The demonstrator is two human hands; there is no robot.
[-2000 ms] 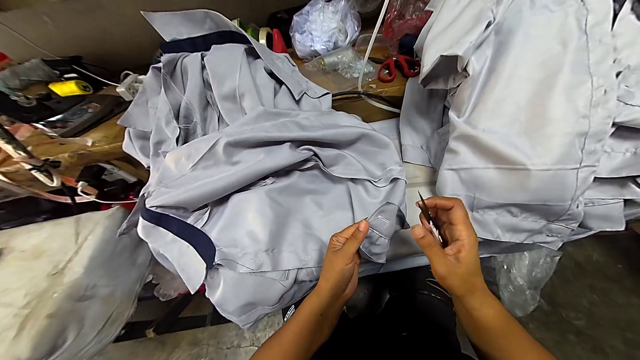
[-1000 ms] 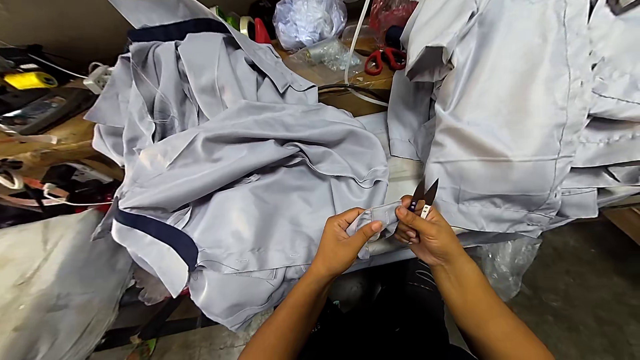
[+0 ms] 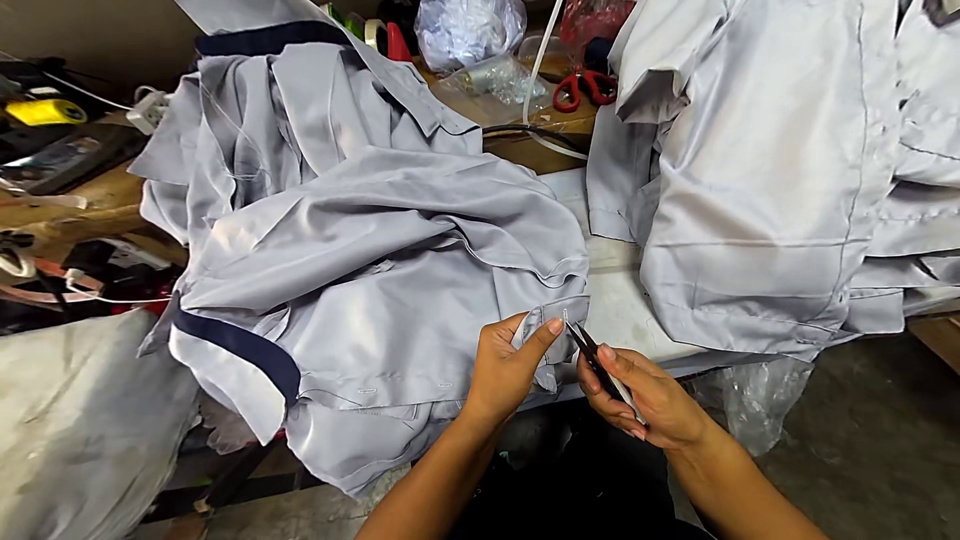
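A light grey garment (image 3: 420, 300) with dark navy bands lies bunched across the work surface. My left hand (image 3: 506, 367) pinches a cuff-like edge (image 3: 562, 307) of it, where a stitched buttonhole shows by the thumb. Thread snips (image 3: 600, 367) with dark blades rest in my right hand (image 3: 649, 397), their tips at the fabric beside the buttonhole. More buttonholes line the garment's lower edge.
More grey garments (image 3: 765, 225) are piled at the right. Behind are red-handled scissors (image 3: 585, 90), a bundled plastic bag (image 3: 469, 30) and a white cord (image 3: 540, 67). A yellow thread spool (image 3: 46, 112) and a power socket (image 3: 148, 111) lie at left.
The snips, pointing up a second ago, now point up and left at the cuff-like edge. My right hand has turned, and the held edge is spread flatter above my left thumb.
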